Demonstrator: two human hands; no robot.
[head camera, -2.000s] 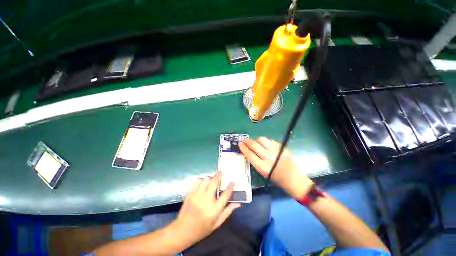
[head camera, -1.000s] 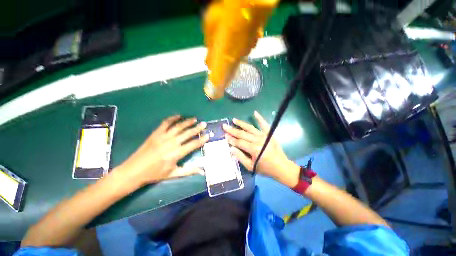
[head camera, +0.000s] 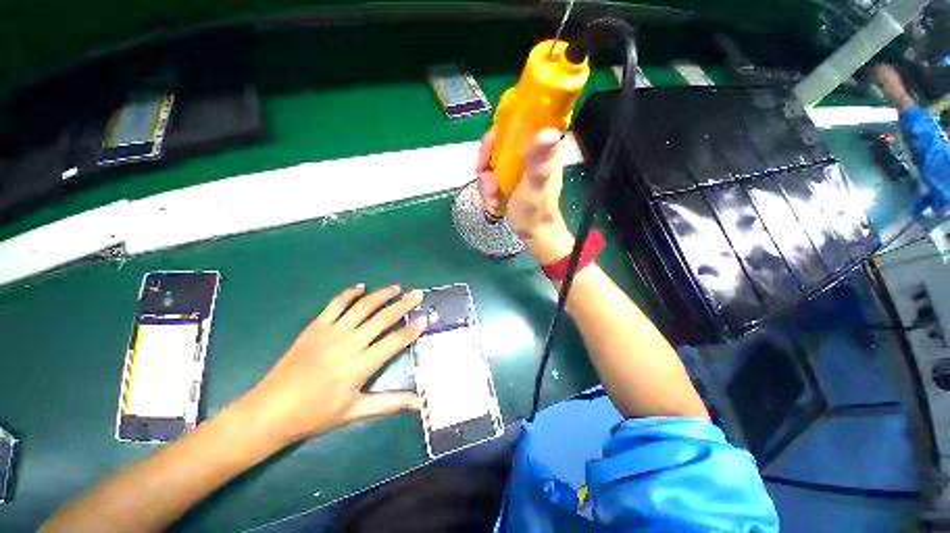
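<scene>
An open phone body (head camera: 455, 370) lies on the green mat in front of me, its dark end away from me and its middle white. My left hand (head camera: 349, 359) lies flat with fingers spread, fingertips on the phone's left edge and dark end. My right hand (head camera: 529, 187), with a red wrist strap (head camera: 574, 260), is wrapped around the hanging yellow-orange electric screwdriver (head camera: 536, 104). The screwdriver's tip is over the round speckled screw dish (head camera: 485, 231), partly hidden by the hand. Whether a screw is on the tip cannot be told.
Another open phone body (head camera: 167, 359) lies at left, and part of one (head camera: 5, 463) at the left edge. Stacked black trays (head camera: 729, 198) stand at right. Beyond the white strip (head camera: 260, 198), the belt carries phones (head camera: 456, 91). The black cable (head camera: 602, 177) hangs down. Another person's arm (head camera: 922, 135) shows at right.
My right hand has left the phone and taken hold of the screwdriver above the dish. My left hand stays at the phone's left side. The camera view has shifted.
</scene>
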